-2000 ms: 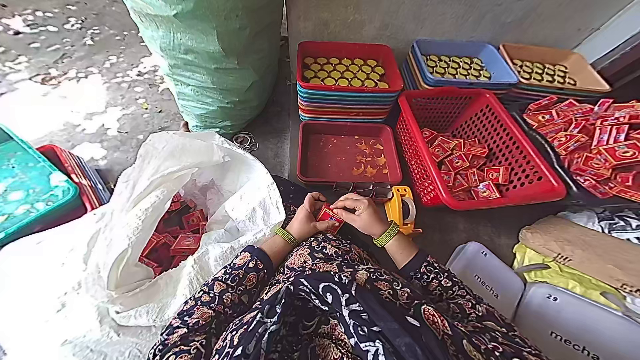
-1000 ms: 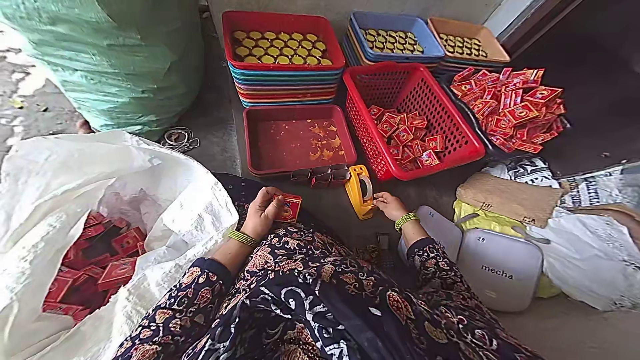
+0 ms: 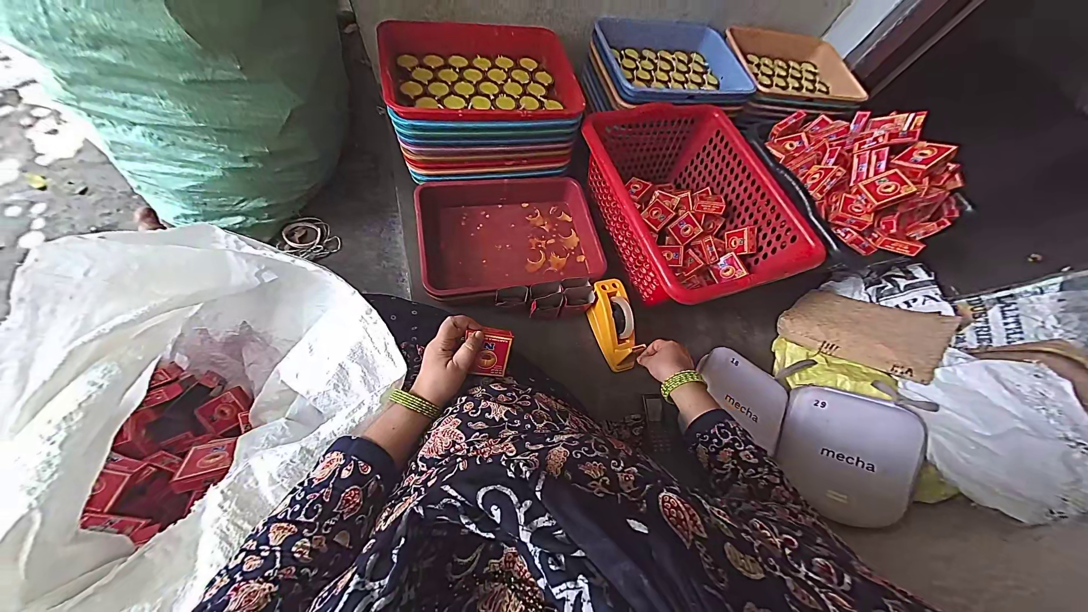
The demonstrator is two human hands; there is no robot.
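Observation:
My left hand (image 3: 448,361) holds a small red cardboard box (image 3: 490,352) upright above my lap, thumb on its printed face. At the cutting end of a yellow tape dispenser (image 3: 610,327), the fingertips of my right hand (image 3: 665,359) are pinched together; whether tape is between them is too small to tell. A roll of tape (image 3: 625,318) sits in the dispenser. Several small dark open box sleeves (image 3: 546,299) stand in a row beside it, along the near edge of a dark red tray (image 3: 438,246) that holds yellow scraps.
Small red boxes fill a white sack (image 3: 323,297) at left, lie in a red perforated basket (image 3: 625,229) and form a pile (image 3: 884,183) at right. Stacked trays (image 3: 484,140) with yellow-topped pieces stand behind. A green sack (image 3: 246,110), grey lidded containers (image 3: 850,459) and cardboard (image 3: 867,331) lie around.
Two seconds ago both hands were together at the red box. My right hand has since moved right to the tape dispenser, while my left hand keeps the box.

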